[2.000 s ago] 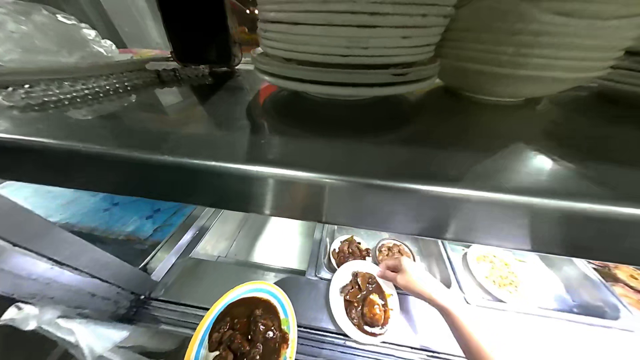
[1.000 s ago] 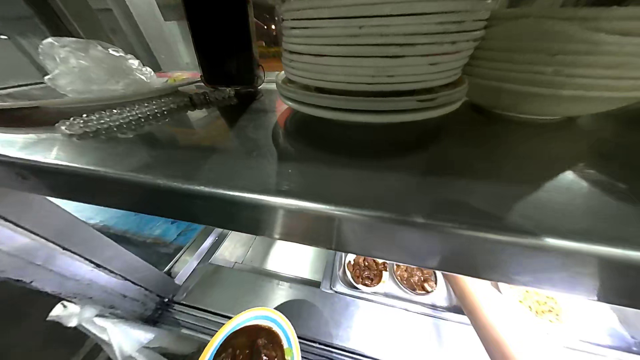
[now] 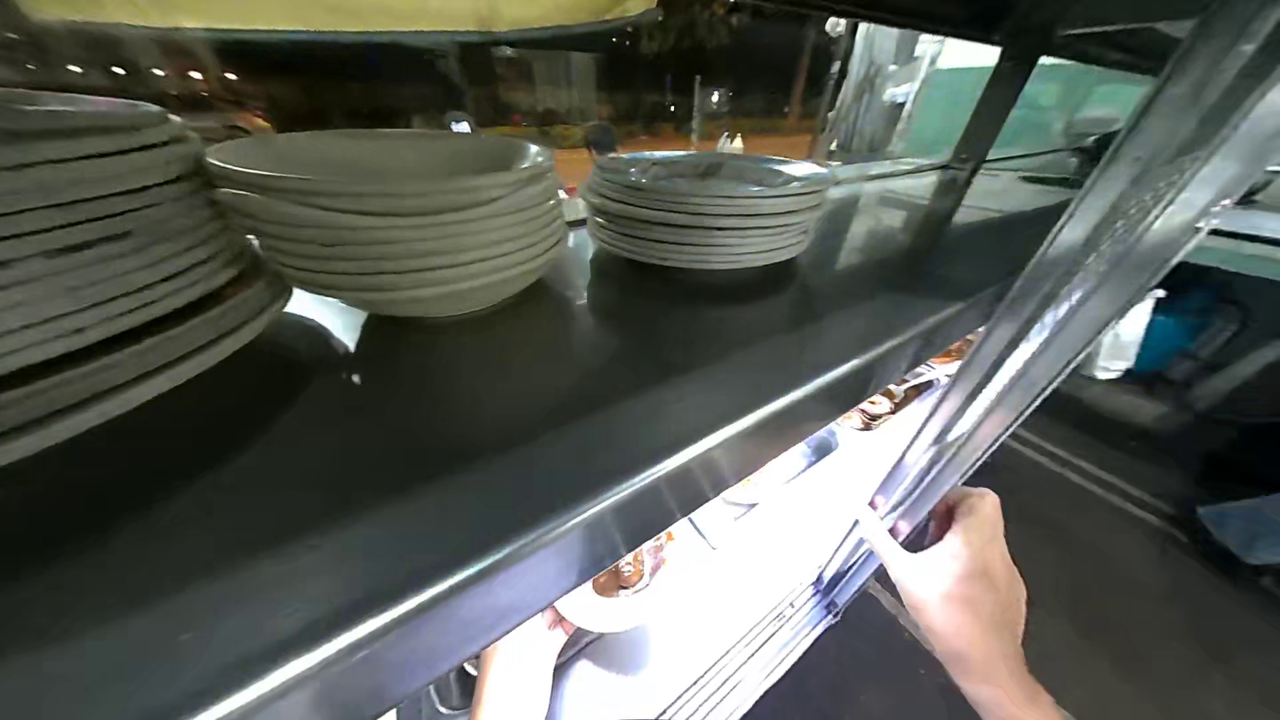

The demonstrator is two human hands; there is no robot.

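Note:
Low in the view, under the steel shelf, my left hand point(image 3: 530, 655) holds the edge of a white dish point(image 3: 600, 612) with brown, saucy food in it. The shelf hides part of the dish and some of the fingers. To its right, my right hand point(image 3: 960, 585) grips the edge of a slanting metal frame point(image 3: 1020, 370), thumb on the near side; its other fingertips are partly hidden. Between the hands lies the brightly lit counter point(image 3: 740, 590).
Stacks of plates point(image 3: 100, 240), bowls point(image 3: 400, 225) and smaller plates point(image 3: 710, 205) stand on the steel shelf point(image 3: 480, 430). Its front edge runs slantwise above the counter. Further along the counter are more foods point(image 3: 875, 408), one with a utensil. Dark floor point(image 3: 1110, 570) shows at right.
The view has swung far to the right. Two seconds ago a hand held a white plate of food over the counter; now a dish is in my left hand and my right hand is on the metal frame.

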